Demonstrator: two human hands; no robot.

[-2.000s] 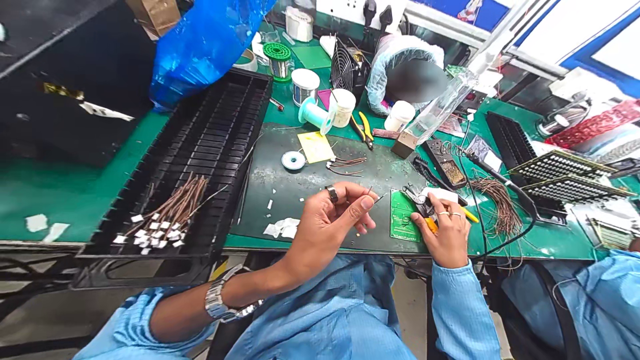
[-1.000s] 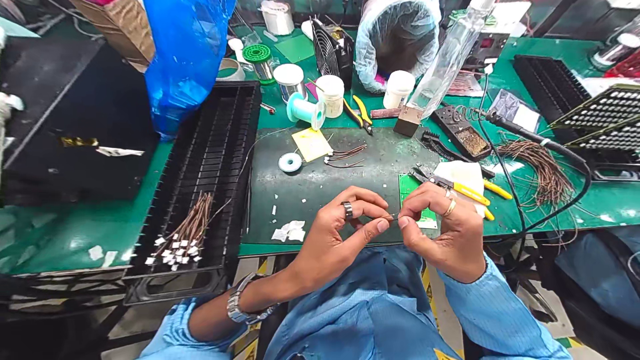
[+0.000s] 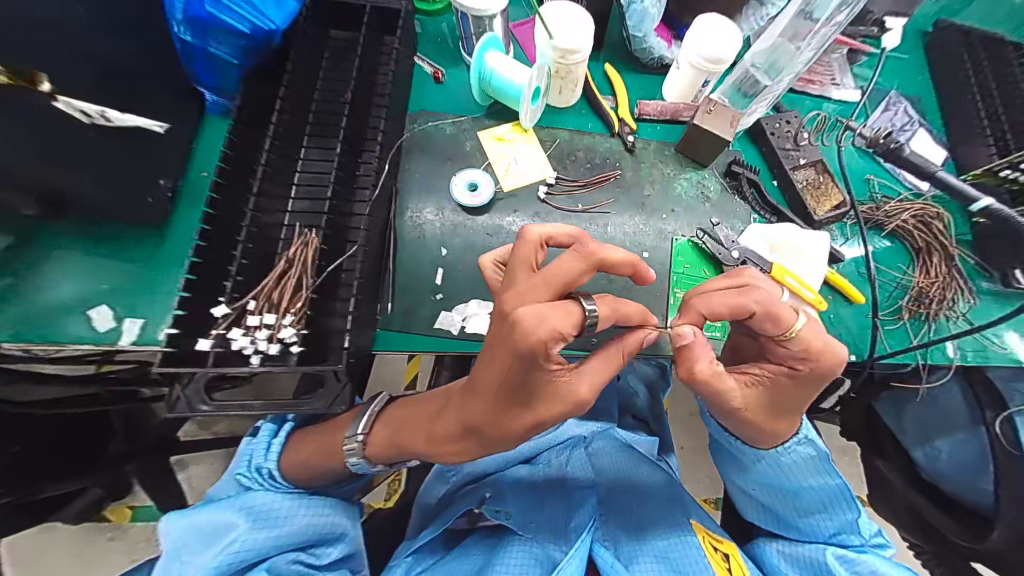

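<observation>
Between the thumb and index finger of my left hand (image 3: 560,336) is a thin brown wire (image 3: 658,328). My right hand (image 3: 744,344) pinches the same wire at its other side, so both fingertips nearly meet. A green circuit board (image 3: 690,272) lies just behind my right hand, partly covered by it. Wire cutters with yellow handles (image 3: 744,252) rest beside the board. Several brown wires with white tags (image 3: 580,188) lie on the dark mat (image 3: 448,248). More tagged wires (image 3: 280,296) are bunched in a black slotted rack (image 3: 320,160) at the left.
Behind the mat stand a solder wire spool (image 3: 508,78), white bottles (image 3: 704,56) and yellow-handled nippers (image 3: 614,104). A small reel (image 3: 472,187) sits near a yellow note (image 3: 516,156). At the right are a soldering iron (image 3: 920,164), its stand (image 3: 804,176) and a wire bundle (image 3: 920,248).
My right hand was at the yellow-handled tool two seconds ago; it has since come to my left hand at the wire. The view has shifted and moved closer.
</observation>
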